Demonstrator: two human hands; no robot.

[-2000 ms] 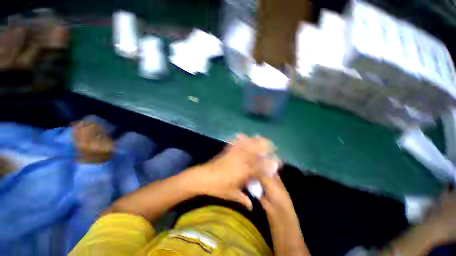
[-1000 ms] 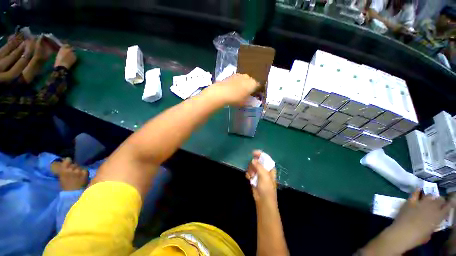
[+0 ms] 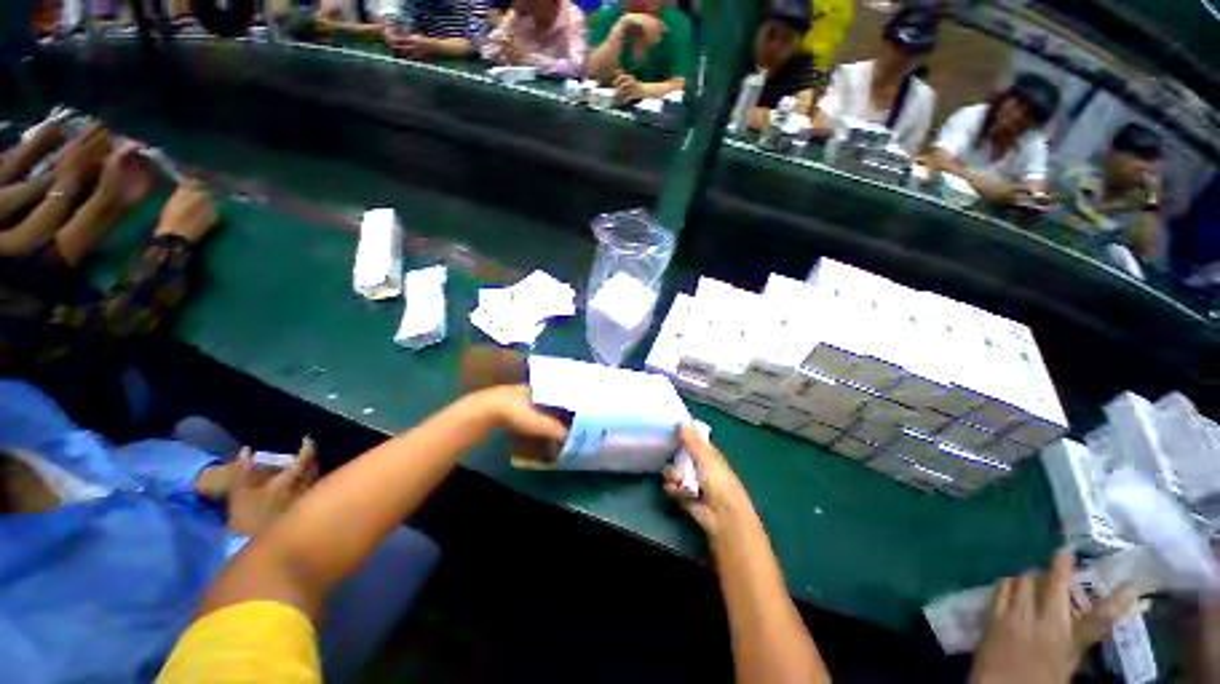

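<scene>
The larger open carton (image 3: 618,417), light blue and white, lies tipped on its side at the bench's near edge, its brown flap (image 3: 492,372) and open end to the left. My left hand (image 3: 533,417) is at the open end; its fingers are hidden at or inside the mouth, so its grip cannot be told. My right hand (image 3: 706,484) is at the carton's right end, closed on small folded white paper slips (image 3: 688,468). Whether it also grips the carton is unclear.
Loose slips (image 3: 522,307), a clear plastic bag (image 3: 625,287) and two white pieces (image 3: 379,254) lie behind. Stacked unit cartons (image 3: 910,374) stand right. Neighbours' hands (image 3: 1044,621) work at both sides. People sit beyond the dark channel.
The larger carton has gone from upright to tipped on its side, mouth to the left. My left hand has moved left and down with its mouth. My right hand now meets its other end.
</scene>
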